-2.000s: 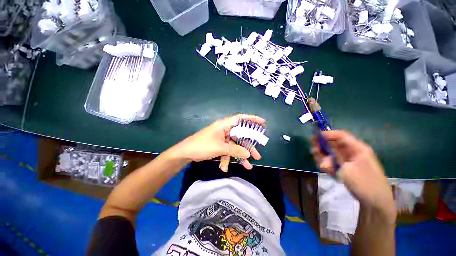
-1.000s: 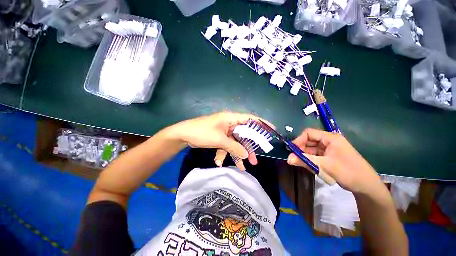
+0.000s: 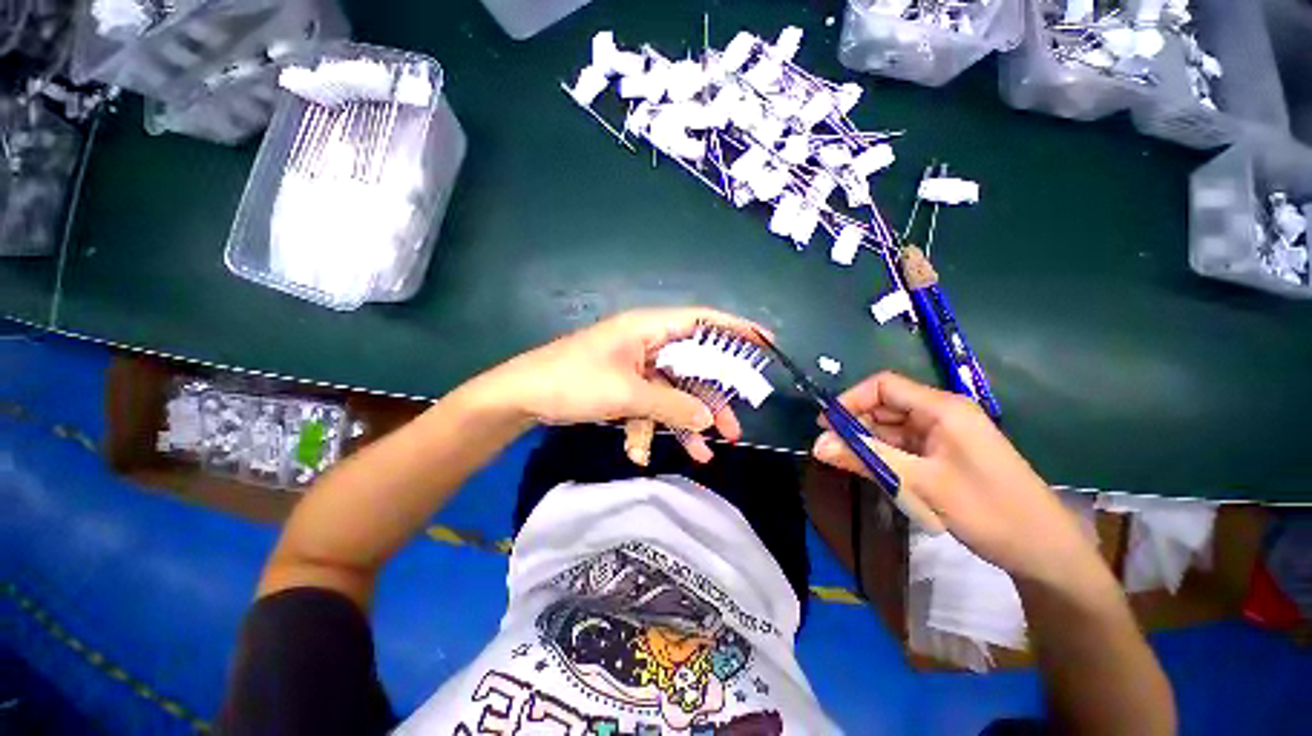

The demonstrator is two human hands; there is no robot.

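Note:
My left hand point(image 3: 633, 377) holds a bunch of parts point(image 3: 715, 368), white heads lined up in a fan with thin metal legs side by side. My right hand point(image 3: 921, 439) holds a slim dark tool point(image 3: 859, 443) with a blue handle and pale end. Its thin dark tip reaches the near right edge of the bunch; exact contact cannot be told. A pen-shaped tool point(image 3: 950, 345) with a blue barrel and tan end lies on the table beyond my right hand. A loose pile of parts point(image 3: 741, 127) lies beyond the bunch.
An open tub of lined-up parts point(image 3: 432, 173) stands left of the pile. Tubs of jumbled parts point(image 3: 1065, 89) stand at the far right, stacked full tubs point(image 3: 238, 79) at the far left. A small white bit point(image 3: 830, 365) lies near the tool tip. Cardboard boxes point(image 3: 137, 431) sit below the bench edge.
My right hand has come left from beside the lying pen-shaped tool and brought the dark tool to the bunch. My left hand still holds the bunch. The view has shifted slightly.

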